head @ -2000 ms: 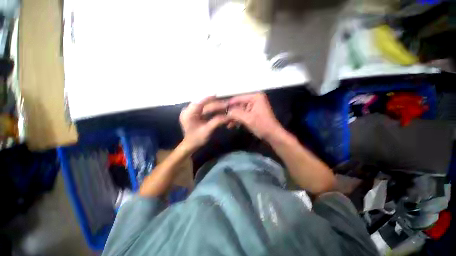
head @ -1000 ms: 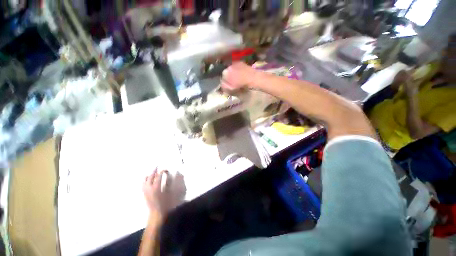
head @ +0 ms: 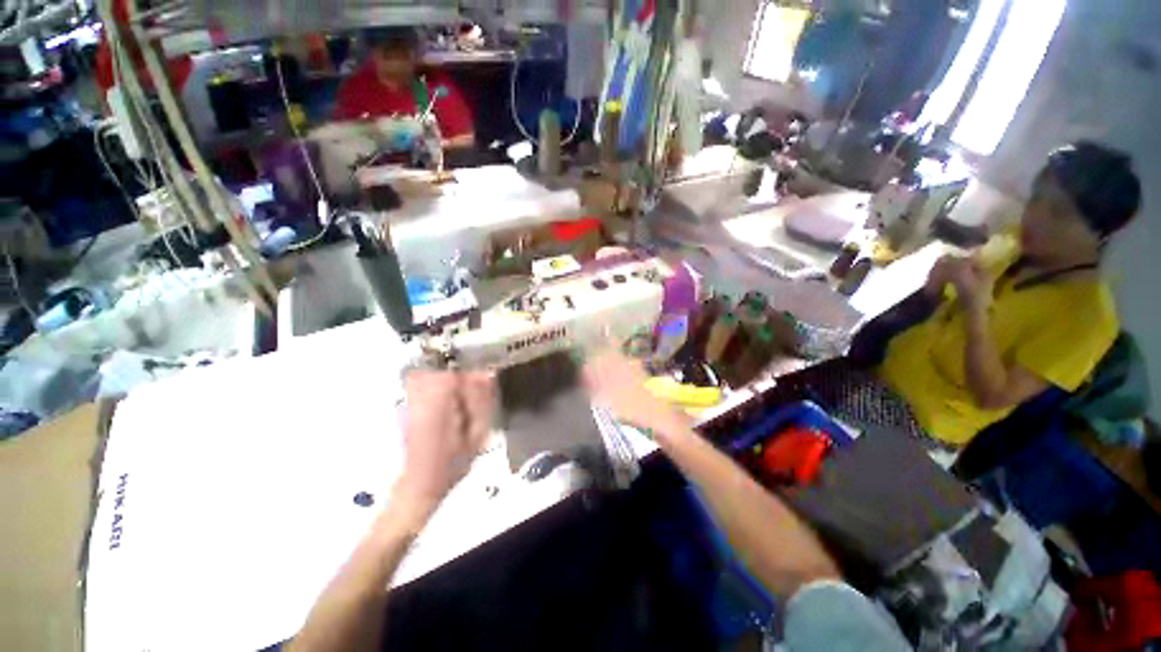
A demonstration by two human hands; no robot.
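The white sewing machine (head: 541,334) marked HIKARI, with a purple end, stands at the table's back. A dark grey fabric piece (head: 545,401) hangs or lies in front of its arm. My left hand (head: 448,414) is at the machine's needle end, fingers curled and blurred; whether it holds anything is hidden. My right hand (head: 620,385) is at the right edge of the grey fabric, below the machine arm, also blurred; its fingertips are unclear.
Yellow strips (head: 684,392) lie right of the machine, near thread cones (head: 745,334). A blue basket (head: 825,418) holds red material. Grey offcuts (head: 987,573) lie at lower right. A person in yellow (head: 1019,325) sits right; another in red (head: 405,105) sits behind. The white table (head: 242,510) extends left.
The view has shifted and sharpened. My right hand has come down from above the machine to its front. My left hand has moved from the bare table to the needle end.
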